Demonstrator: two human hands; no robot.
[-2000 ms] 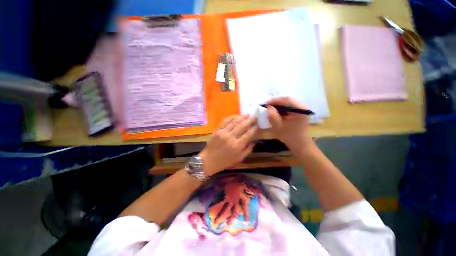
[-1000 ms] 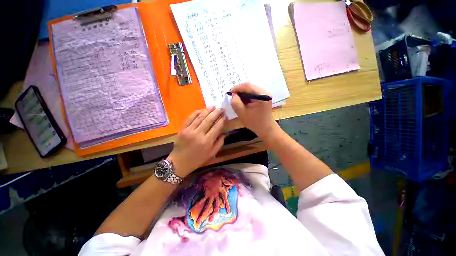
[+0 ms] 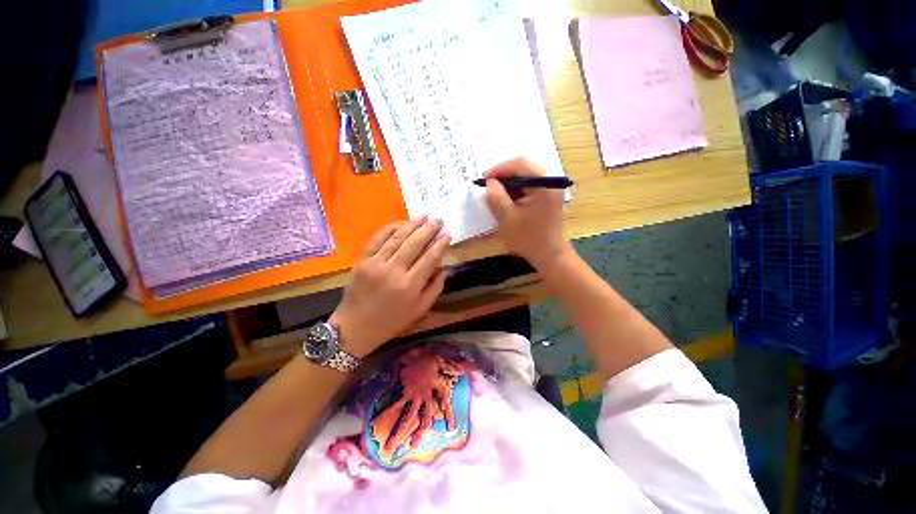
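My right hand [image 3: 529,211] holds a black pen [image 3: 540,183], its tip at the lower part of the white record sheets [image 3: 452,100], which carry columns of handwriting. My left hand [image 3: 397,276] lies flat, fingers a little apart, its fingertips on the lower left corner of the sheets. The orange clip folder [image 3: 352,216] lies open, partly under the sheets. A creased pink form [image 3: 211,151] is clipped on its left side under a lever clip [image 3: 191,32]. A second metal clip [image 3: 358,131] sits beside the white sheets.
A smartphone [image 3: 75,243] with a lit screen lies at the left on pink paper. A pink paper stack [image 3: 643,90] and red-handled scissors [image 3: 706,42] lie at the right. An open wooden drawer [image 3: 251,336] is under the desk edge [image 3: 623,216]. Blue crates [image 3: 809,256] stand at the right.
The view has shifted, so the desk shows further left and tilted. The pen and right hand have moved slightly right along the sheet; the pen lies flatter. My left hand stays at the sheet's lower corner.
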